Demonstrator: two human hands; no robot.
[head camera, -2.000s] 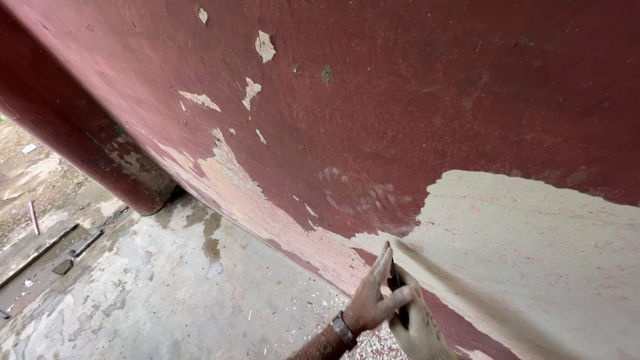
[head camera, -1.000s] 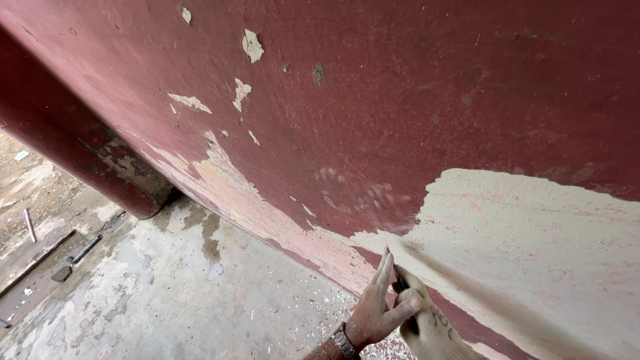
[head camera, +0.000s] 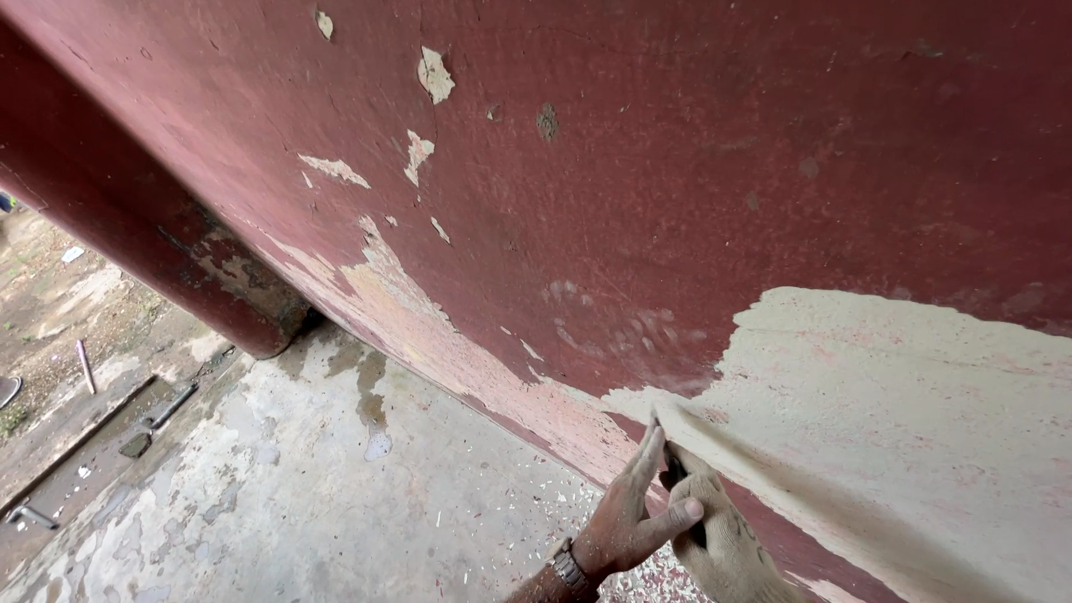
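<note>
My right hand (head camera: 720, 532), coated in pale dust, is closed around a dark-handled tool (head camera: 672, 471), probably a scraper; its blade is mostly hidden. My left hand (head camera: 632, 511), with a metal-band wristwatch (head camera: 569, 571), presses against the tool and the right hand, fingers pointing up the wall. Both hands are at the lower edge of a bare pale patch (head camera: 888, 377) in the dark red painted wall (head camera: 636, 176). Left of the hands runs a pinkish stripped strip (head camera: 502, 402) along the wall's base.
Paint flakes (head camera: 544, 494) litter the wet-stained concrete floor (head camera: 335, 486) below the hands. A red pillar (head camera: 159, 209) with a peeling base stands at left. Beyond it are a hammer-like tool (head camera: 172, 408), a metal bar piece (head camera: 35, 517) and a pinkish stick (head camera: 86, 366) near a drain edge.
</note>
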